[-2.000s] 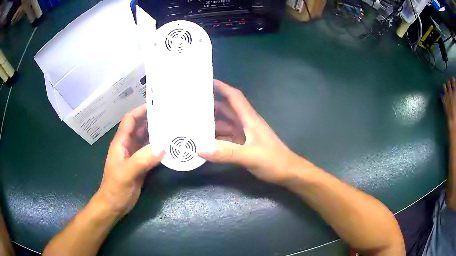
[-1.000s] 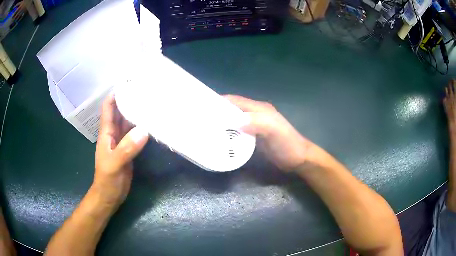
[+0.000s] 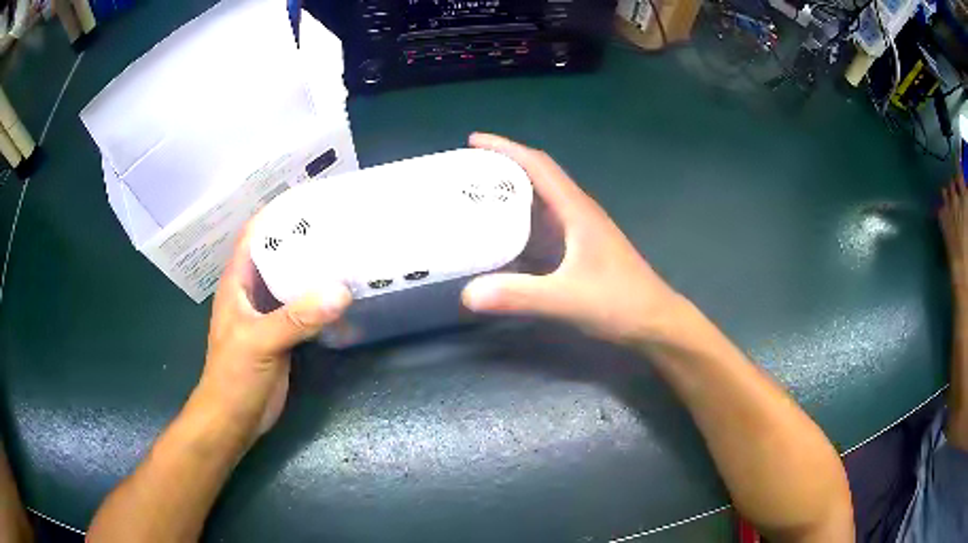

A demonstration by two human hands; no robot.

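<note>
The white oblong appliance (image 3: 398,223) is held above the green mat, lying nearly crosswise, its right end slightly farther away. Its white cover faces up, with a slotted grille near each end. Two dark oval marks show on the near side rim, above the see-through lower housing (image 3: 414,313). My left hand (image 3: 249,334) grips the left end, thumb on the near edge. My right hand (image 3: 584,249) grips the right end, fingers around the far corner and thumb at the near side. The undersides of the appliance are hidden.
The open white retail carton (image 3: 212,138) stands at the left, just behind the appliance. A black audio unit (image 3: 467,42) is at the back. A brown box (image 3: 656,21) and tangled cables (image 3: 807,42) lie at the back right. Another person's hand (image 3: 955,212) rests at the right edge.
The appliance has turned from upright lengthwise, through a diagonal, to nearly crosswise, and its near side has tipped into view. Both hands have shifted to its ends.
</note>
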